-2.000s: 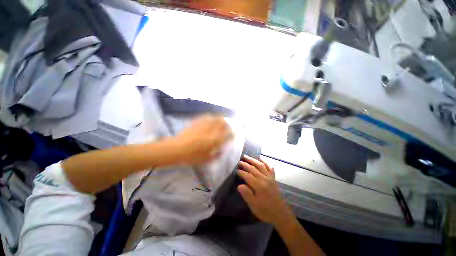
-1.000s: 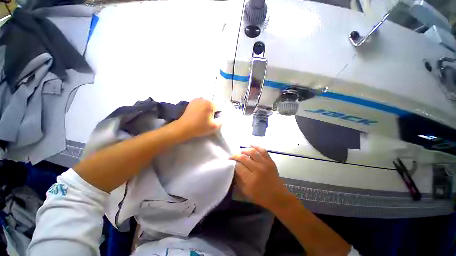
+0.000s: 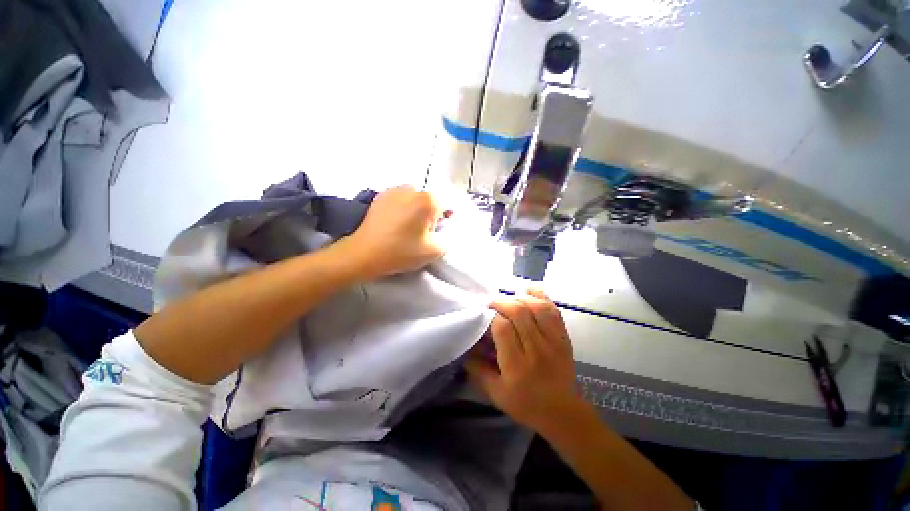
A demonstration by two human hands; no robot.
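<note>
A light grey garment panel (image 3: 349, 334) lies bunched on the table and hangs over my lap, with dark grey cloth (image 3: 269, 212) along its back edge and more below. My left hand (image 3: 399, 232) is closed on the cloth just left of the needle area. My right hand (image 3: 529, 349) pinches the panel's edge between thumb and fingers at the table front. The white sewing machine head (image 3: 688, 130) stands right of my hands. The presser foot and needle are lost in the bright light.
A curved dark grey piece (image 3: 679, 289) lies under the machine arm. Dark red and black thread snips (image 3: 826, 381) lie at the right. A pile of cut pieces (image 3: 50, 170) is at the left. The ruled table edge (image 3: 659, 404) runs along the front; blue plastic (image 3: 225, 464) shows below.
The view has moved closer to the machine head. My left hand has come down from a blurred motion over the panel and grips near the needle. My right hand has closed on the edge.
</note>
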